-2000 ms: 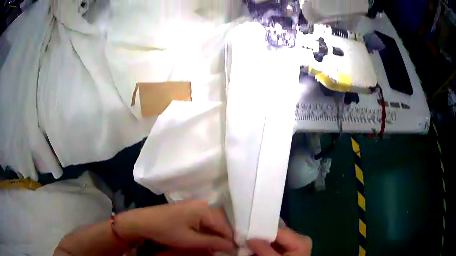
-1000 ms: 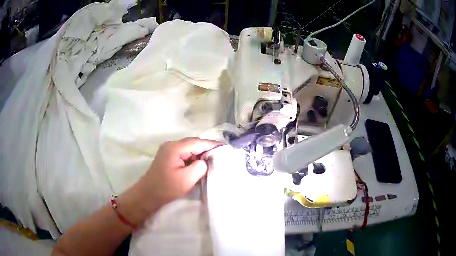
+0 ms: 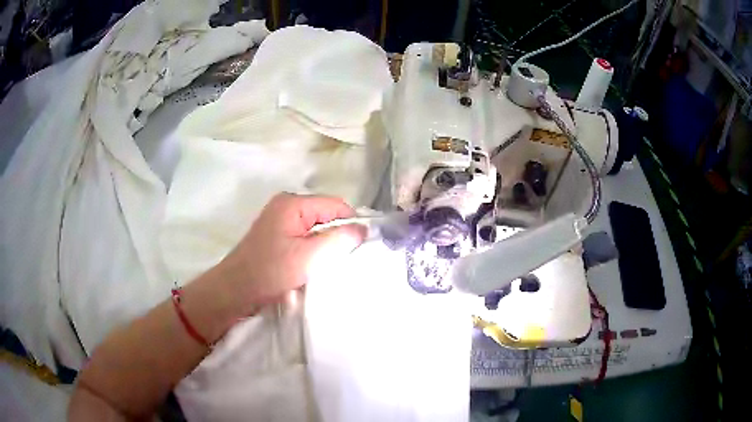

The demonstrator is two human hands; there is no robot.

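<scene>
My left hand, with a red string on the wrist, pinches the edge of the white garment piece just left of the needle area. The cloth lies flat under bright light and hangs toward me. The presser foot and needle area is a dark metal cluster at the cloth's upper right. The off-white sewing machine stands behind it. The work lamp reaches across in front of the machine. Glare hides the detail of the cloth edge. My right hand is not in view.
Heaped white cloth lies at the left. A black phone-like slab lies on the pale table at the right, with a printed ruler along the front edge. A thread cone stands behind the machine. Green floor shows below.
The view has risen from the lap to the machine. My left hand has moved up from the cloth's lower end to the needle area, then slightly left. My right hand has left the view.
</scene>
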